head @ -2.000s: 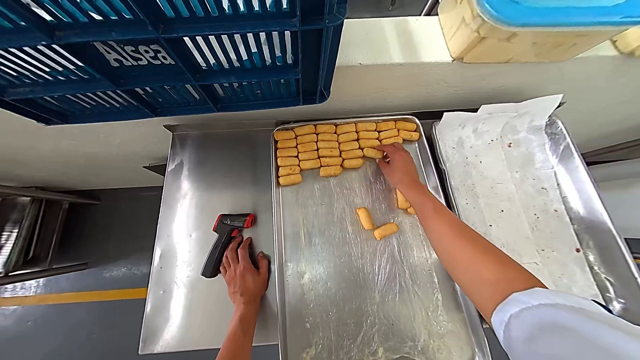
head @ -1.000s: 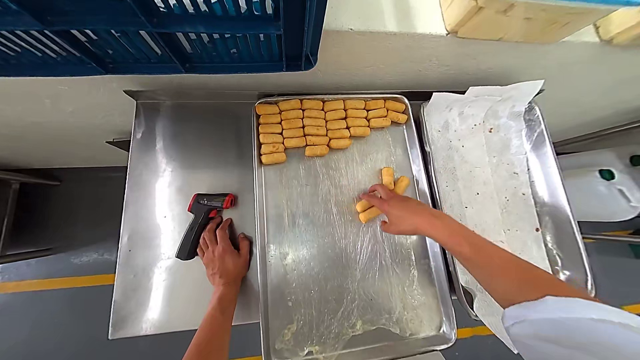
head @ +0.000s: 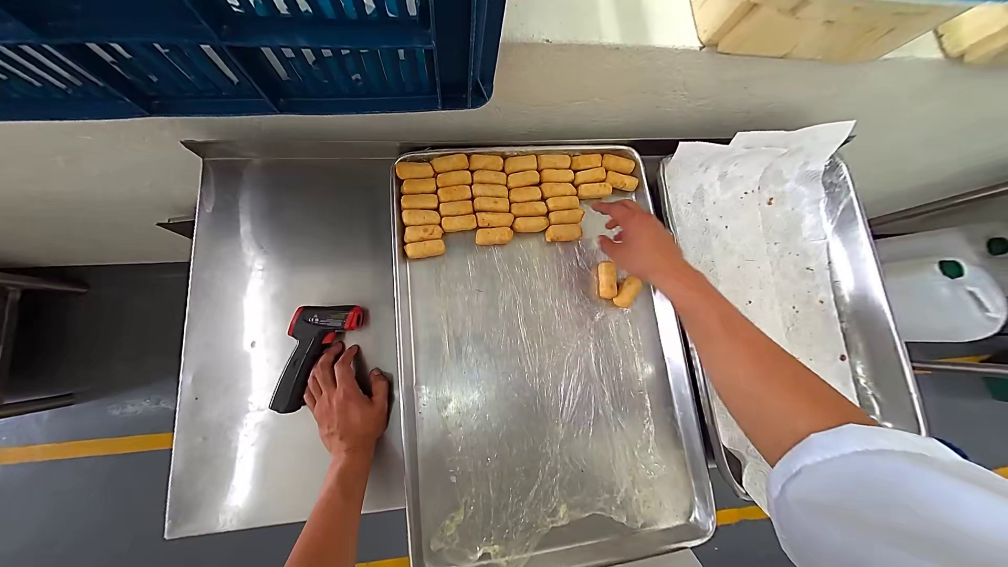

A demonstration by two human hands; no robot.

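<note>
Short breaded rolls [head: 493, 205] lie side by side in columns across the far end of a metal sheet tray [head: 543, 378] lined with clear plastic film. My right hand [head: 639, 240] is over the tray's right side, fingers apart and empty, just below the rightmost rolls. Two loose rolls [head: 607, 280] lie close together below that hand. On the steel table, my left hand [head: 346, 402] rests with its fingers spread, the fingertips beside the handle of a black and red infrared thermometer gun [head: 303, 358].
A second metal tray [head: 874, 299] with stained white paper [head: 756, 236] stands at the right. A blue plastic crate [head: 315, 63] is at the upper left, a block-filled container [head: 811, 27] at the upper right. White jugs [head: 945, 299] with green caps stand beyond the second tray.
My right hand has moved from the loose rolls up toward the columns, and fewer rolls lie loose. My left hand stays by the thermometer gun.
</note>
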